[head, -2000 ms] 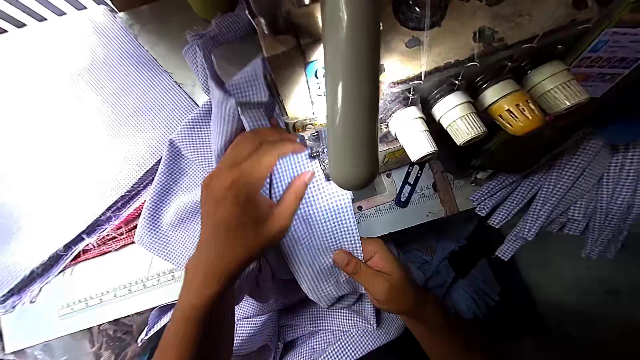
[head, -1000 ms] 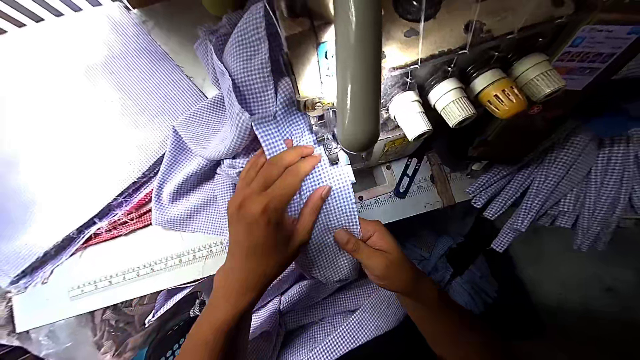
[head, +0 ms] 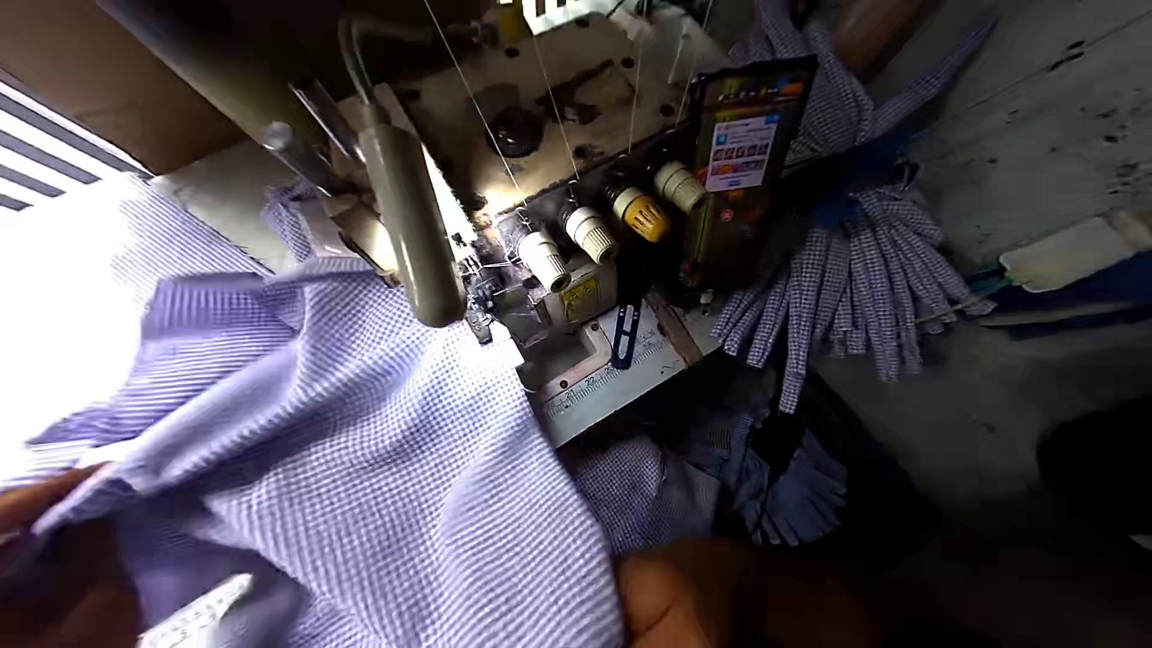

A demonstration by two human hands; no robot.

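Blue-and-white gingham fabric (head: 405, 468) spreads from the lower left up to the presser foot (head: 479, 326) of an overlock sewing machine (head: 576, 99). At the left edge my left hand (head: 45, 504) grips a bunched edge of the cloth, partly blurred. My right hand (head: 670, 598), dark and cut off by the bottom of the view, is at the fabric's lower right edge; its fingertips are hardly visible, so its grip is unclear. A small white tag or ruler end (head: 198, 616) shows under the cloth near my left hand.
Tension dials (head: 589, 234), taut threads and a phone (head: 742, 171) are on the machine's front. A rounded grey machine arm (head: 414, 225) stands over the cloth. A ruler strip (head: 603, 378) edges the table. Gingham strips (head: 855, 279) hang at right, and more cloth (head: 648, 486) lies below.
Both hands have moved away from the presser foot, the left one toward the left edge. The cloth, earlier narrow and held flat there, is now spread wide. The view has shifted toward the right.
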